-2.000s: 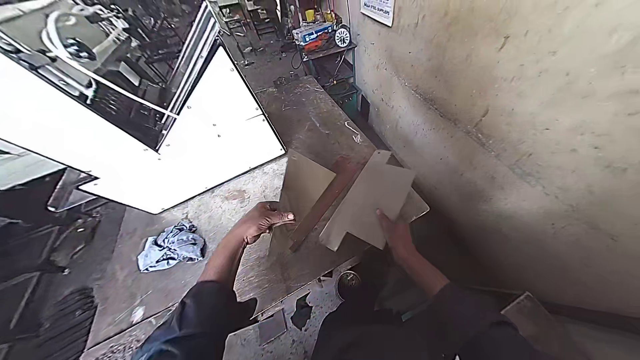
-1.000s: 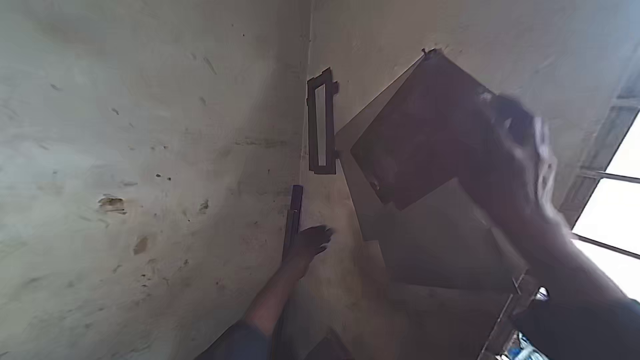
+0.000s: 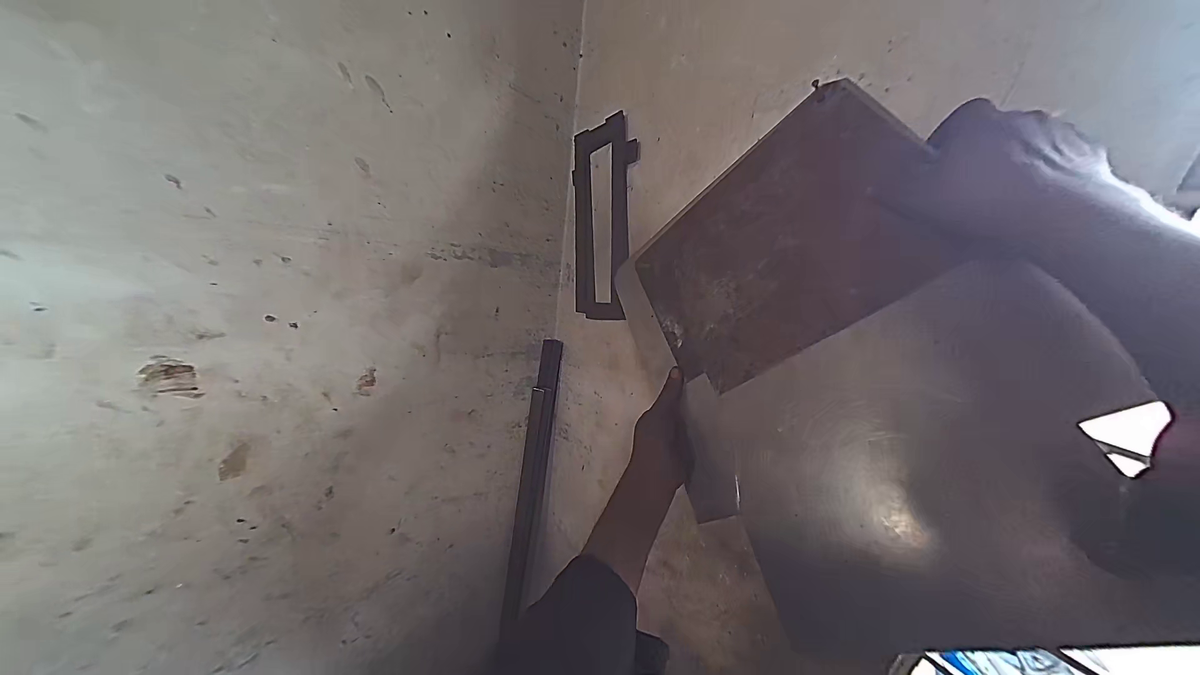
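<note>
A dark brown flat plate (image 3: 797,234) hangs at a tilt against the wall, its top corner by a nail. Behind and below it are larger overlapping flat sheets (image 3: 844,450), one with a shiny patch. My left hand (image 3: 664,431) is at the left edge of these sheets, its thumb by the plate's lower corner; its other fingers are mostly hidden. My right hand (image 3: 1017,159) is bent at the plate's upper right edge. Its fingers are dark and hard to make out, so its grip is unclear.
A narrow dark rectangular frame (image 3: 584,234) hangs near the wall corner. Below it, long dark bars (image 3: 532,478) stand upright in the corner. A stained, bare wall (image 3: 281,281) fills the left side. Bright openings show at the lower right.
The view has swung from the bench to the wall. Two seconds ago both hands were at flat pieces over the bench. My left hand, apart from the hanging sheets one second ago, is now at their edge.
</note>
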